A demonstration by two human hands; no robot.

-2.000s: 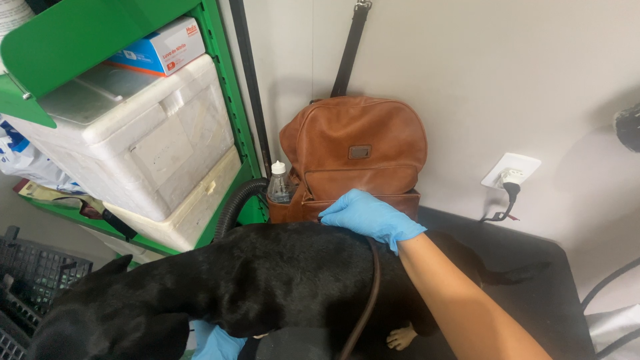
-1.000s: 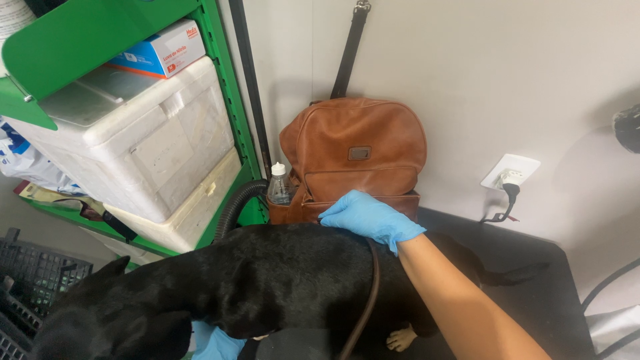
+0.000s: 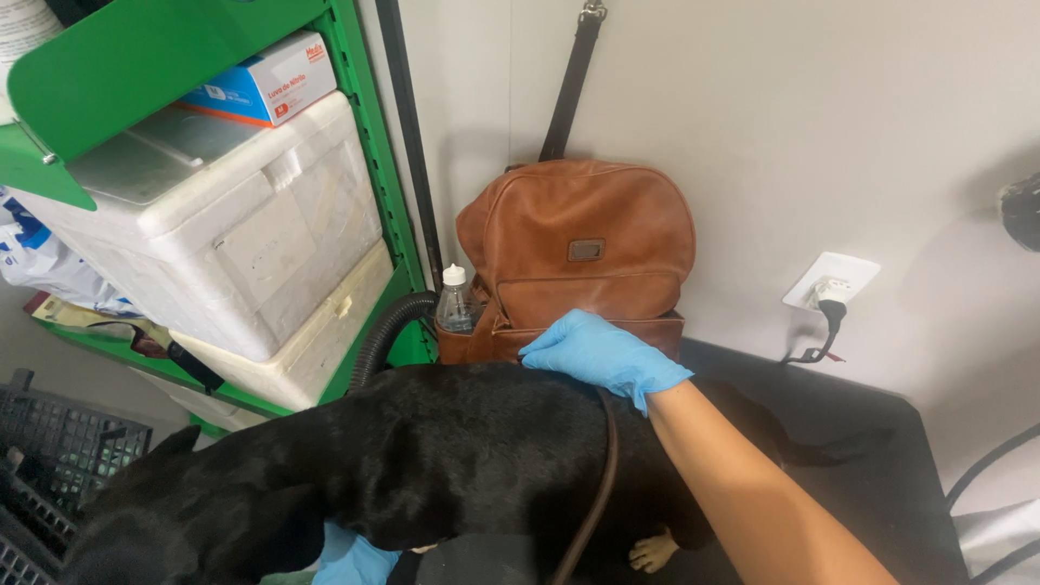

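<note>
A black short-haired dog (image 3: 455, 455) stands side-on across a dark table (image 3: 861, 479), its head at the lower left. My right hand (image 3: 601, 357), in a blue nitrile glove, rests at the far side of the dog's back; its fingertips are together, and whether they pinch anything is not clear. A thin brown cord (image 3: 601, 487) runs down from beneath this hand over the dog's flank. My left hand (image 3: 353, 559), gloved too, is under the dog's chest, mostly hidden by the dog, so its grip does not show. One pale paw (image 3: 652, 552) rests on the table.
Behind the dog, a brown leather backpack (image 3: 593, 236) leans on the wall, a clear bottle (image 3: 457, 302) in its side pocket. Left are a green metal shelf (image 3: 366, 122), white foam boxes (image 3: 268, 236), a glove box (image 3: 280, 81) and black plastic crates (image 3: 73, 439). A plugged-in socket (image 3: 830, 282) is at right.
</note>
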